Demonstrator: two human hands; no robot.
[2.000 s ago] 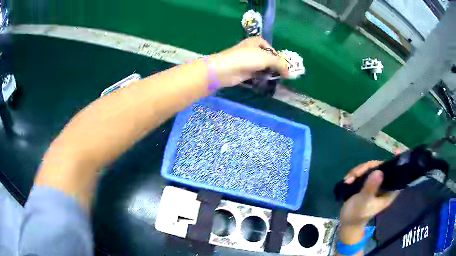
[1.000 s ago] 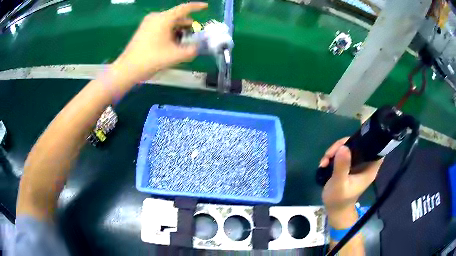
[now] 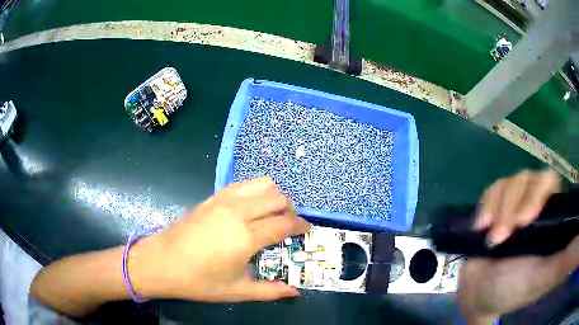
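My left hand [image 3: 219, 238] holds a socket unit [image 3: 295, 260] by its edges at the left part of the holding fixture [image 3: 412, 282]. The unit's open side faces up and shows a green board and brass contacts; my fingers cover part of it. My right hand [image 3: 508, 235], blurred, grips the black electric screwdriver [image 3: 457, 236], its front end pointing left above the fixture's right end. The blue screw tray [image 3: 412, 159], filled with tiny silver screws, lies just behind the fixture.
Another socket unit [image 3: 157, 99] with a yellow component lies at the upper left of the bench. A white part [image 3: 7, 119] is at the far left edge. Behind the pale rail [image 3: 254, 41] are a metal post [image 3: 341, 35], a grey beam [image 3: 517, 76] and a small unit [image 3: 501, 48].
My left hand has come down from over the conveyor with the unit to the fixture. My right hand has moved with the screwdriver, which is now nearly level.
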